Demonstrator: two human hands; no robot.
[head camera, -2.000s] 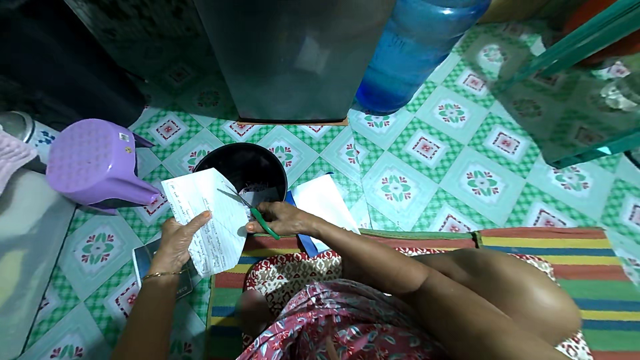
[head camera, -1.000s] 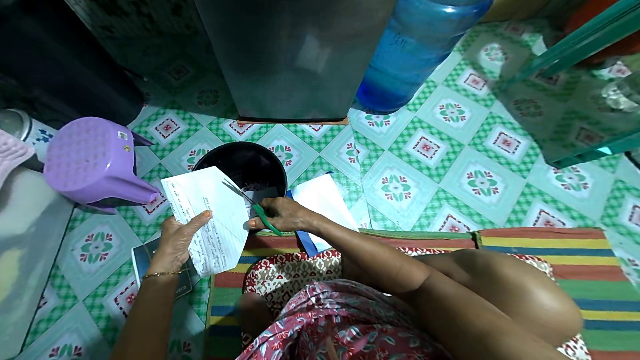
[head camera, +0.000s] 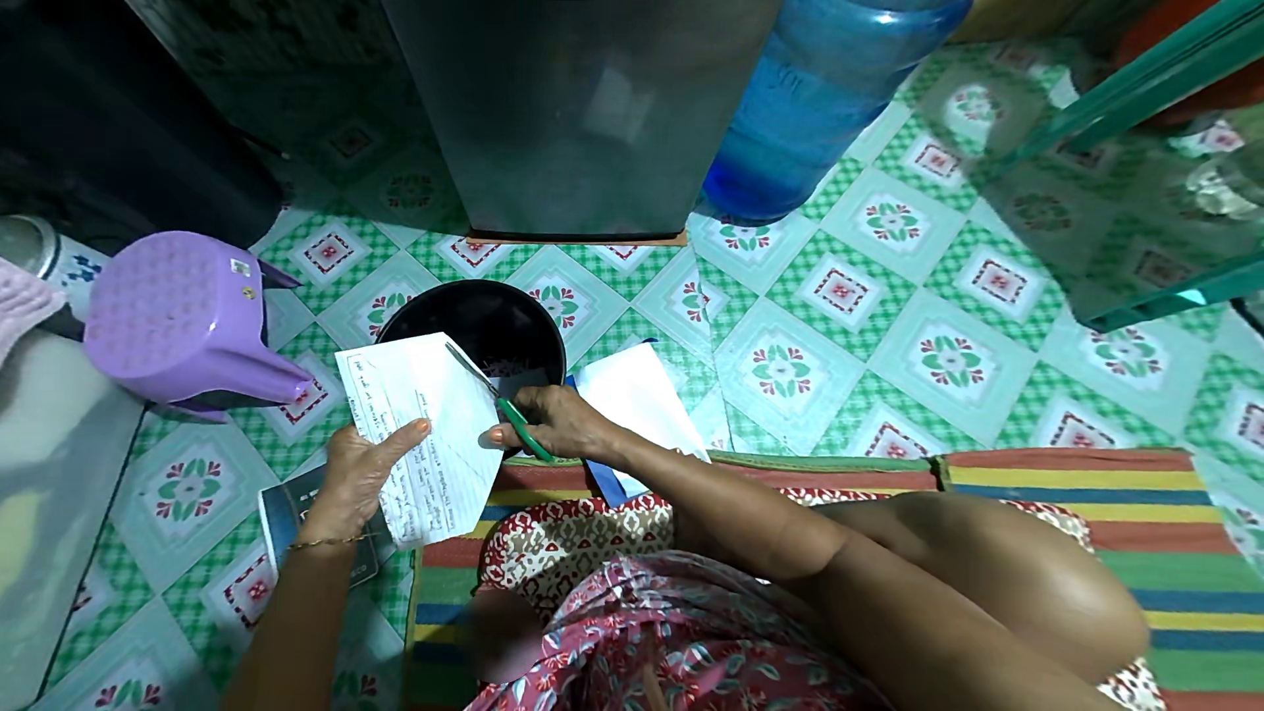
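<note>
My left hand (head camera: 363, 472) holds a sheet of white paper (head camera: 434, 464) with handwriting on it, thumb on top. Green-handled scissors (head camera: 523, 430) are in my right hand (head camera: 558, 427), their blades lying at the upper right edge of the sheet; whether they are cutting cannot be told. A black round bin (head camera: 474, 306) stands behind the paper, with scraps inside. Right of it, more white paper (head camera: 642, 405) rests over a blue item (head camera: 607, 484) on the floor. A dark booklet (head camera: 296, 513) lies partly under my left hand and wrist.
A purple plastic stool (head camera: 178, 311) stands at the left. At the back are a grey cabinet-like appliance (head camera: 592, 128) and a large blue water bottle (head camera: 810, 109). A green-framed glass piece (head camera: 1165, 296) is at the right. A striped mat (head camera: 1076, 484) lies under the crossed leg.
</note>
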